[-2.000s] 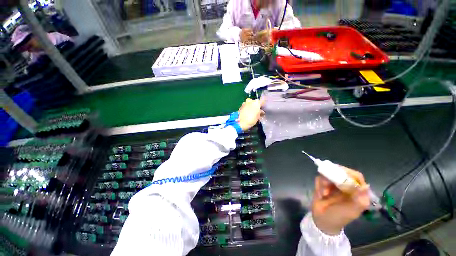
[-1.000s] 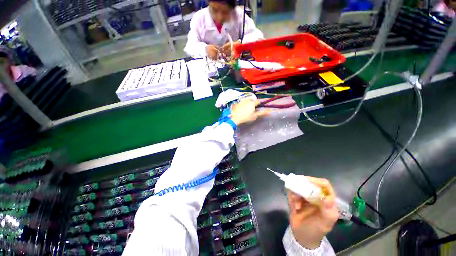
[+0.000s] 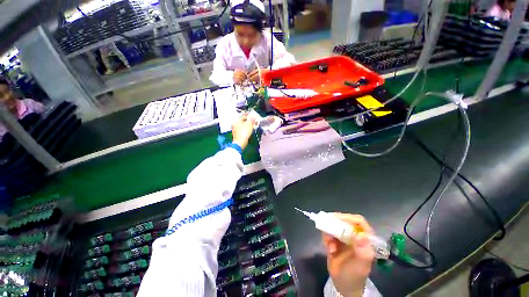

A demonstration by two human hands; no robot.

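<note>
My right hand [image 3: 350, 248] holds a white glue syringe [image 3: 342, 229] with its thin needle [image 3: 304, 213] pointing up and left, above the dark work surface. A green cap [image 3: 398, 242] is at the syringe's rear. My left hand [image 3: 242, 132], with a blue strap at the wrist, reaches across the green belt. Its fingertips pinch the left part of a crumpled white cloth [image 3: 270, 123]; the exact grip is small and blurred. Circuit boards [image 3: 261, 246] lie in rows in clear trays below my left sleeve, which hides part of them.
Red-handled pliers [image 3: 307, 126] lie on a greyish plastic sheet [image 3: 299, 155]. Beyond are a red bin [image 3: 325, 103], a white parts tray [image 3: 176, 113] and a black device with a yellow stripe [image 3: 383, 116]. A clear hose [image 3: 466, 142] and black cable loop at right. A person sits opposite.
My left hand has moved from the cloth's right side and the pliers to the cloth's left side. The view has shifted. My right hand still holds the syringe.
</note>
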